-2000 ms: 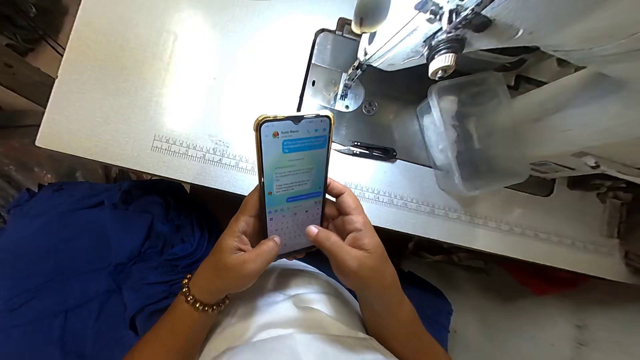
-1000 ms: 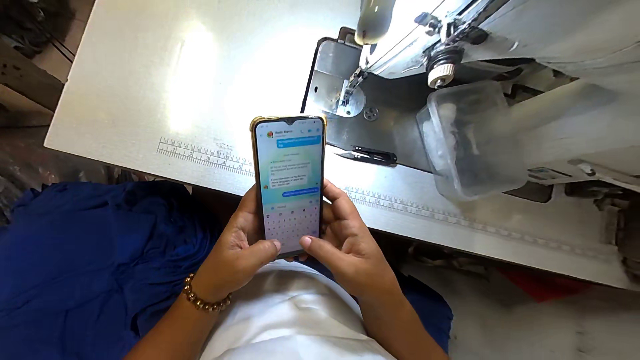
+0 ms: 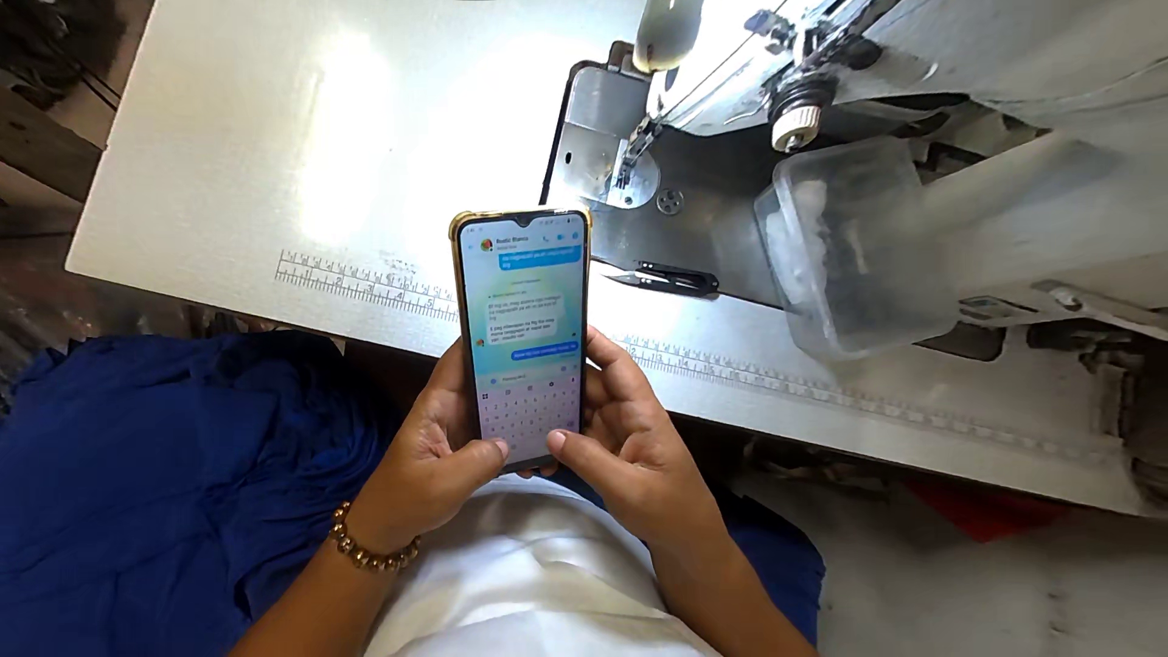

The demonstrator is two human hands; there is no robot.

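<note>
A smartphone (image 3: 527, 338) in a yellowish case is held upright between my two hands, its lit screen showing a chat and a keyboard. My left hand (image 3: 447, 447), with a beaded bracelet (image 3: 370, 552) at the wrist, grips the phone's left side, its thumb at the lower screen. On the right side, my right hand (image 3: 630, 438) holds the phone with its thumb over the keyboard's lower right. Both hands' other fingers are partly hidden behind the phone. Just beyond the phone lie black-handled thread snips (image 3: 671, 278), near the needle plate (image 3: 634, 182) of a sewing machine (image 3: 730, 82).
A clear plastic container (image 3: 849, 246) with white material inside stands on the machine bed. Printed ruler scales run along the front edge of the white table (image 3: 228, 164). Blue fabric (image 3: 164, 484) is heaped at the left, below the table. Something red (image 3: 985, 506) lies beneath the table's right part.
</note>
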